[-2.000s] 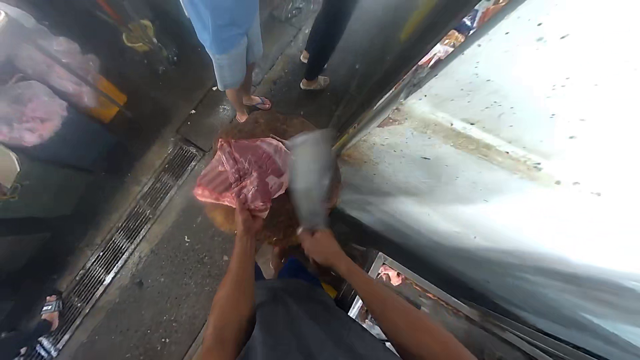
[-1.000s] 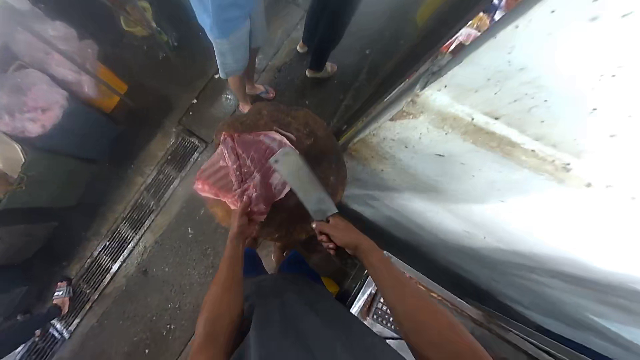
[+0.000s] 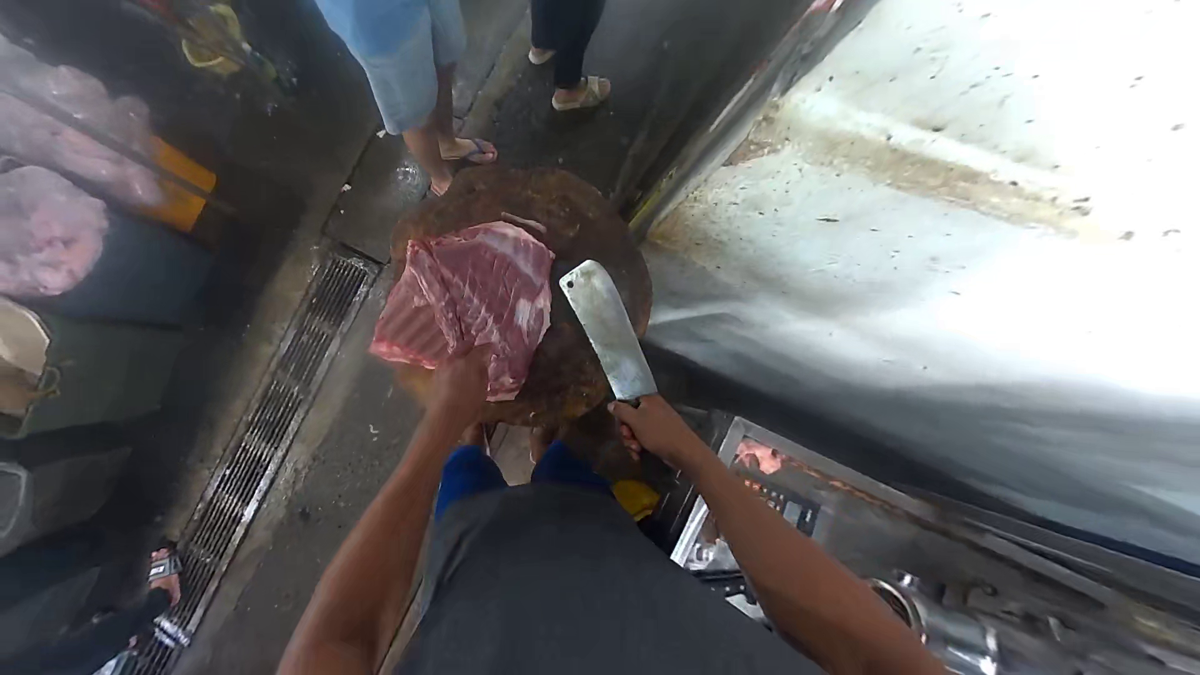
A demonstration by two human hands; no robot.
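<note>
A large slab of raw ribs (image 3: pixel 483 286) lies on a round wooden chopping block (image 3: pixel 591 230), its left part reaching past the block's edge. My left hand (image 3: pixel 459 380) grips the near edge of the meat; the fingertips are partly hidden against it. In my right hand (image 3: pixel 652 427) is the handle of a meat cleaver (image 3: pixel 609 323). Its broad blade points away from me over the right side of the block, apart from the meat. A thin pale scrap (image 3: pixel 523 221) rests on the block beyond the slab.
Two people stand beyond the block, one in sandals (image 3: pixel 581 94). A metal floor drain grate (image 3: pixel 272 431) runs along the left, near bins and bagged meat (image 3: pixel 47 230). A stained white panel (image 3: pixel 891 216) rises at the right above a metal tray (image 3: pixel 731 469). Another person's hand (image 3: pixel 164 572) shows lower left.
The cleaver, blurred over the block two seconds ago and touching the meat's right edge one second ago, is now clear of it to the right. My left hand stays on the meat.
</note>
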